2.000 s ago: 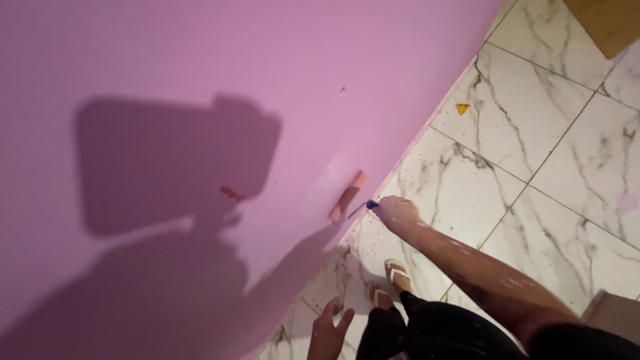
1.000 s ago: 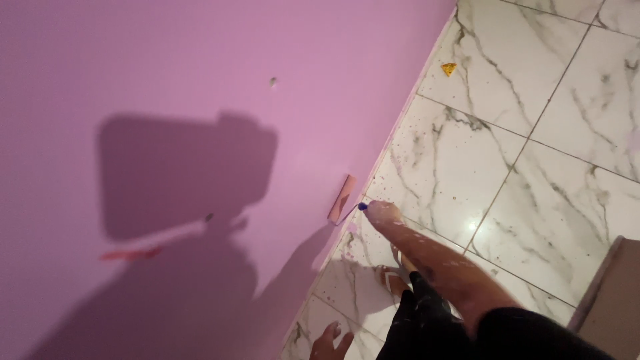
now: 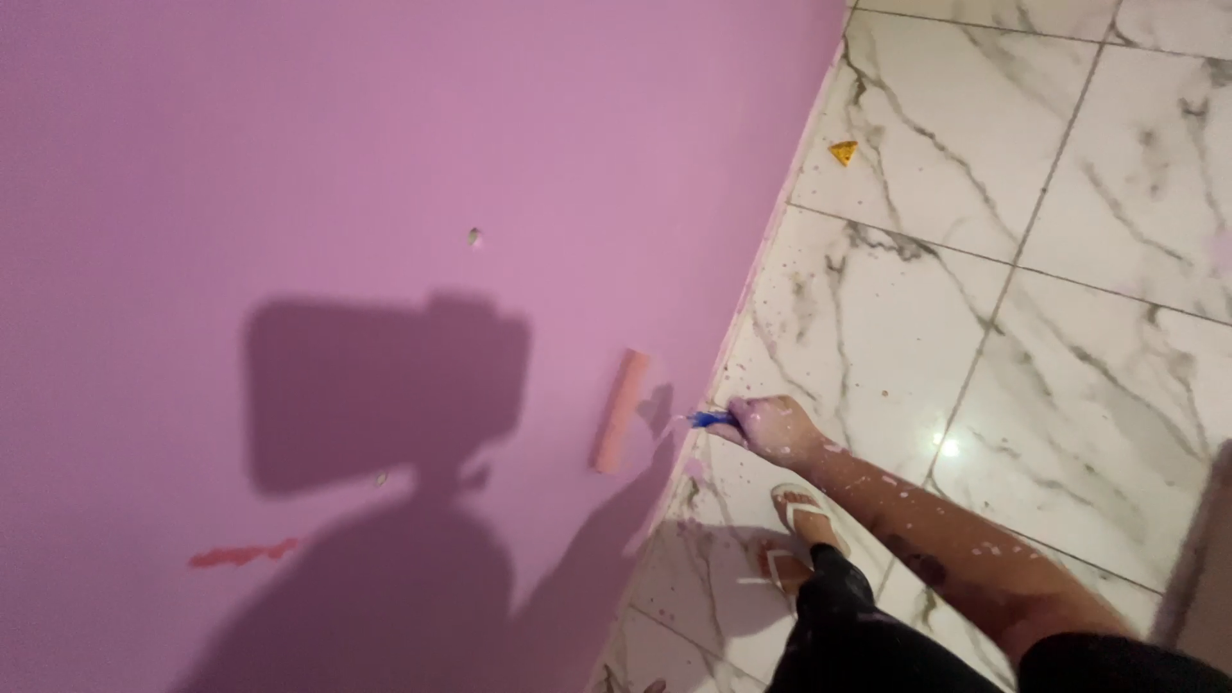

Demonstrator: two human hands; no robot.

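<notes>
My right hand point(image 3: 775, 428) is closed around the blue handle point(image 3: 712, 420) of a paint roller. Its narrow pinkish sleeve point(image 3: 619, 411) lies on the purple wall point(image 3: 539, 173), a short way above the wall's bottom edge. Pale paint spots cover the hand and forearm. Of my left hand point(image 3: 655, 686), only what looks like a fingertip shows at the bottom edge; the rest is out of view. On the wall are a red streak point(image 3: 243, 553) and a small chipped spot point(image 3: 474, 237). My shadow falls across the wall's lower left.
Marble-patterned floor tiles point(image 3: 895, 337) meet the wall along a slanting edge and bear paint specks. A small yellow triangular piece point(image 3: 843, 152) lies near that edge. My feet in white flip-flops point(image 3: 799, 510) stand below my forearm. A brownish object point(image 3: 1198, 577) is cut off at the right.
The roller sleeve has moved a little farther from the floor edge, up the wall. My left hand, seen low in both earlier frames, has almost left the view. The view has shifted.
</notes>
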